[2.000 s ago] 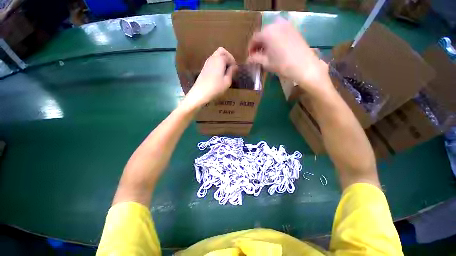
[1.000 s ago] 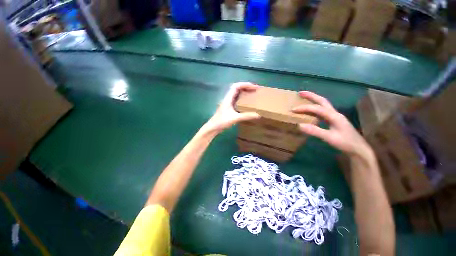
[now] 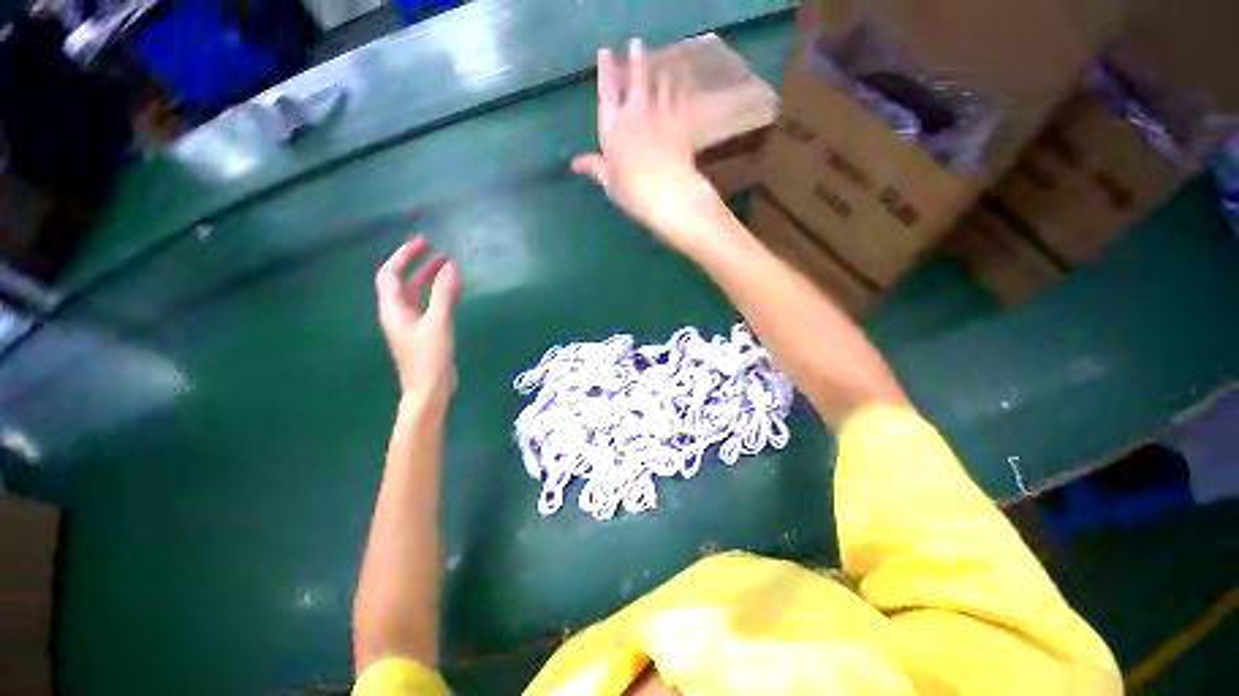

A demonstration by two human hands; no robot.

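Note:
A closed brown carton (image 3: 720,84) stands at the top centre, beside the open cartons. My right hand (image 3: 644,133) is spread open at its left edge; whether it touches the carton is unclear. My left hand (image 3: 417,302) is raised over the green table (image 3: 245,462), empty, with fingers apart and curled. The pile of white looped cables (image 3: 639,415) lies on the table in front of me, between my forearms.
Open cartons with clear plastic inside stand at the upper right, the nearest one (image 3: 849,184) bearing dark print. A crumpled white-grey object (image 3: 299,112) lies on the far ledge. A brown box edge (image 3: 27,585) shows at the lower left.
The closed carton has moved from in front of me to the far right, beside the open cartons. My left hand has let go of it. The view has turned.

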